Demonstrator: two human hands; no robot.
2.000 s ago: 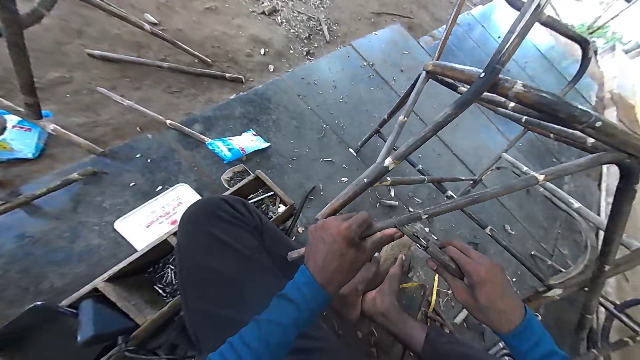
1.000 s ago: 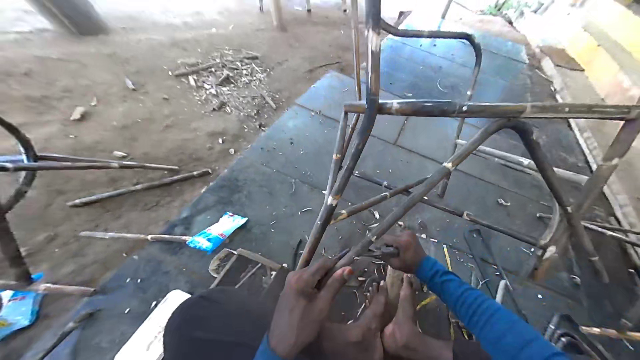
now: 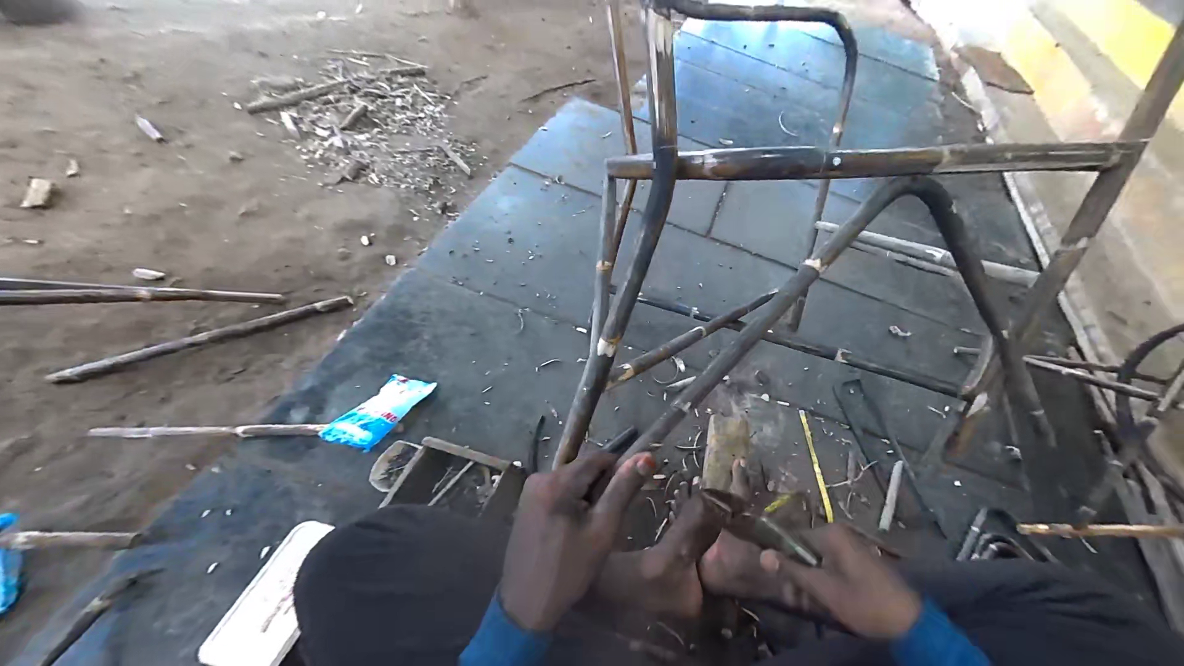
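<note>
A frame of bent, dark-scorched cane poles (image 3: 740, 163) stands before me, tilted, its lower pole ends near my left hand. My left hand (image 3: 569, 523) is closed around the end of a slanting pole (image 3: 740, 342). Low on the right, my right hand (image 3: 846, 573) grips a slim metal hand tool (image 3: 786, 538), blurred, its exact kind unclear. The tool's tip is over my bare feet (image 3: 680, 564). Just beyond the feet lies a short wooden block (image 3: 727, 449), with a yellow strip (image 3: 816, 465) to its right.
An open wooden box (image 3: 462, 450) and a white lid (image 3: 264, 601) lie by my left knee. A blue-and-white packet (image 3: 379, 413) rests on the dark slab. Loose poles (image 3: 199, 340) lie on the soil at left, wood scraps (image 3: 370, 125) beyond. More poles (image 3: 1101, 370) are at right.
The cane frame has turned and stands more upright than two seconds ago. My right hand has moved away from the pole's end to the right with the tool. The view has shifted.
</note>
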